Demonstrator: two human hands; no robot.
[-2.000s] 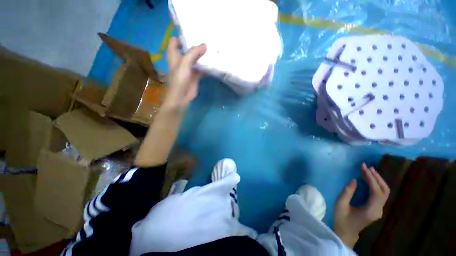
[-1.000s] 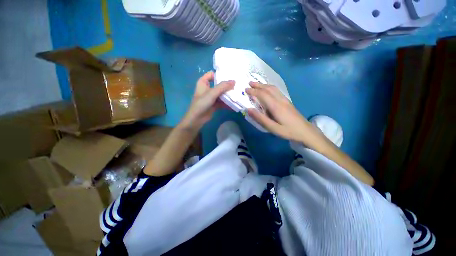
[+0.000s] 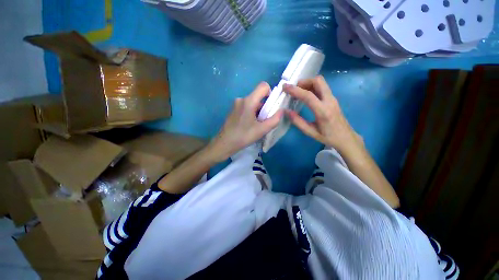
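Note:
A white top cover (image 3: 300, 68) is held nearly edge-on above the lap, tilted, with its upper end away from me. My left hand (image 3: 247, 121) grips its left edge, with thumb and fingers around the rim. My right hand (image 3: 320, 112) touches its right side with bent fingertips near the middle. Whether a perforated insert sits inside cannot be told. A stack of covers (image 3: 219, 19) with greenish marks stands at the top, cut off by the frame. A stack of perforated inserts (image 3: 383, 27) lies at the top right, also cut off.
Open brown cartons (image 3: 131, 90) stand at the left, one with orange-brown tape. Clear plastic film (image 3: 123, 188) lies in a lower carton. Dark brown cartons (image 3: 437, 126) are in a row at the right. The floor (image 3: 208, 65) is blue with a yellow line.
Over two seconds, my left hand brought the cover down above the lap and my right hand joined it. Since one second ago, the cover has turned from face-up to nearly edge-on.

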